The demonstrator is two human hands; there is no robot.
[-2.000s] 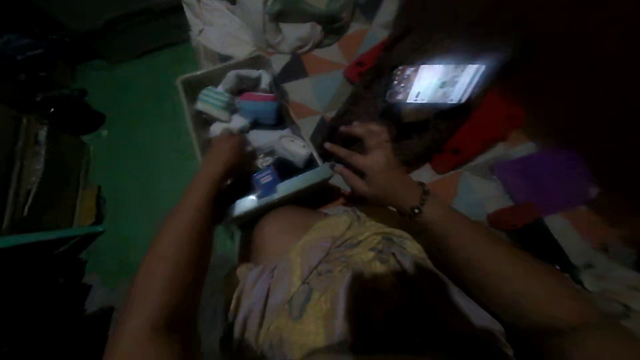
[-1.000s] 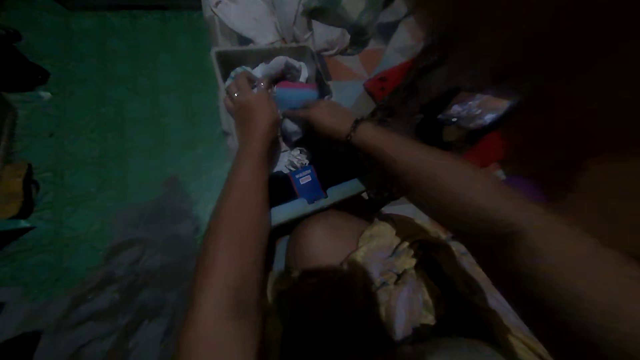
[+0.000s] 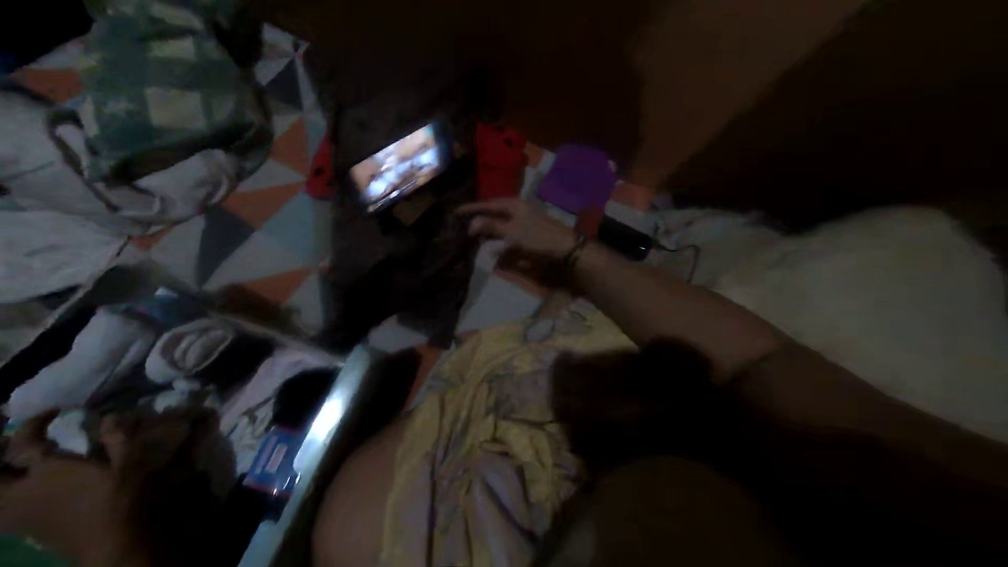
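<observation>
My left hand (image 3: 87, 465), dark and blurred at the lower left, is over the container (image 3: 327, 433); a small white thing (image 3: 69, 431) shows at its fingers, but whether it is gripped cannot be told. Rolled white cloths (image 3: 193, 346) and a blue box (image 3: 276, 461) lie in the container near that hand. My right hand (image 3: 520, 228) is held with fingers apart and nothing in it, below and right of a phone (image 3: 402, 167) with a lit screen. A bracelet is on that wrist.
A purple item (image 3: 579, 177) and a black object with a cable (image 3: 624, 238) lie right of the phone, near red items (image 3: 500, 161). Checked green cloth (image 3: 169, 87) and white cloth lie at the upper left on a triangle-patterned sheet (image 3: 268, 228). A pale pile (image 3: 866, 299) is at the right.
My right hand has left the container and is now near the phone, its fingers apart. My left hand remains at the container. The view has swung to the right.
</observation>
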